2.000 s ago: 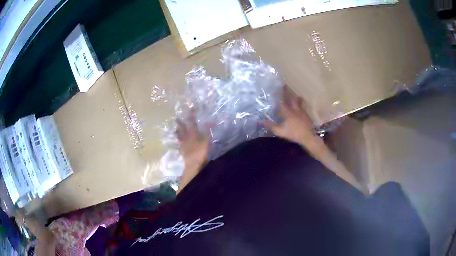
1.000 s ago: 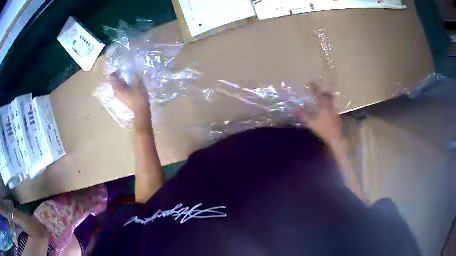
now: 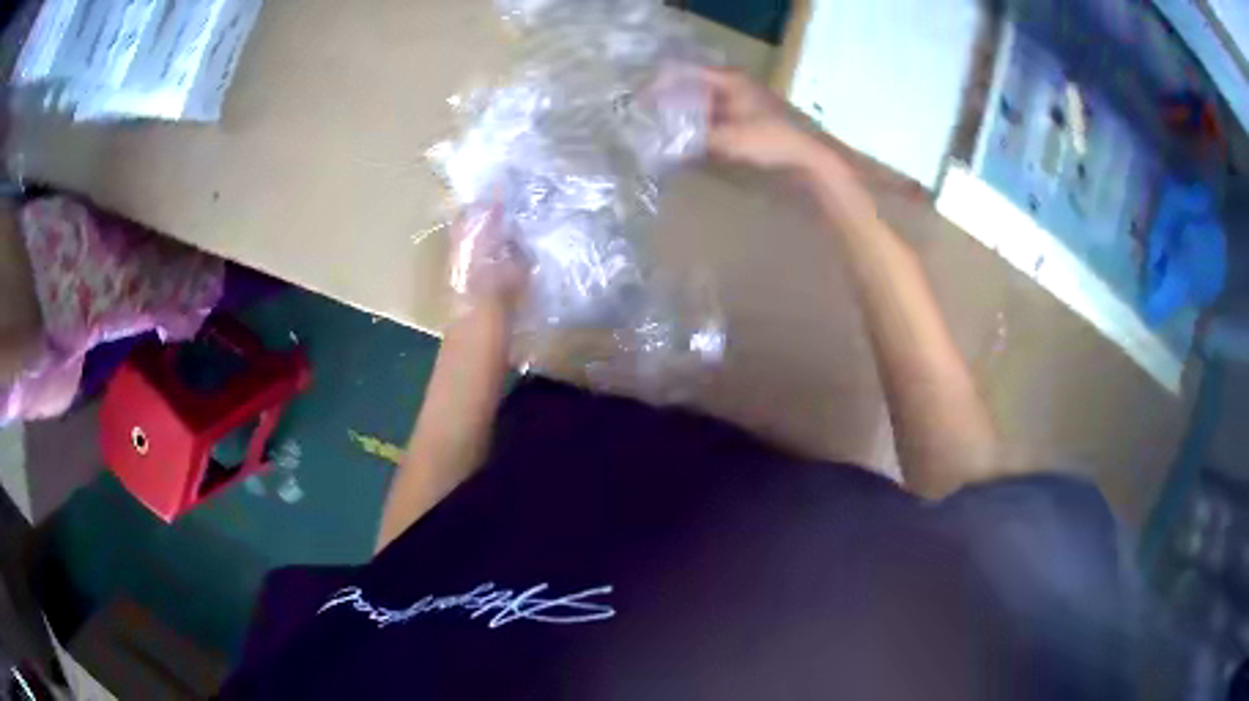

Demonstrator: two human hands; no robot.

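Observation:
A crumpled heap of clear plastic film (image 3: 575, 206) lies on the brown cardboard-covered bench (image 3: 343, 151) in front of me, blurred and shiny. My left hand (image 3: 490, 260) is at the heap's lower left side, its fingers against the film. My right hand (image 3: 726, 117) is at the heap's upper right, with film at its fingertips. Both hands are bare and blurred, and the film partly hides the fingers.
White printed boxes (image 3: 151, 55) stand together at the upper left. A white board (image 3: 877, 75) and a bluish printed panel (image 3: 1041, 151) with a bright blue lump (image 3: 1185, 253) lie at the right. A red stool (image 3: 165, 425) stands on the green floor, beside a person's pink floral clothing (image 3: 110, 267).
The film, spread between my hands a second ago, is now bunched into one heap. My right hand has moved up and forward. The view has turned, bringing the red stool and printed panel into sight.

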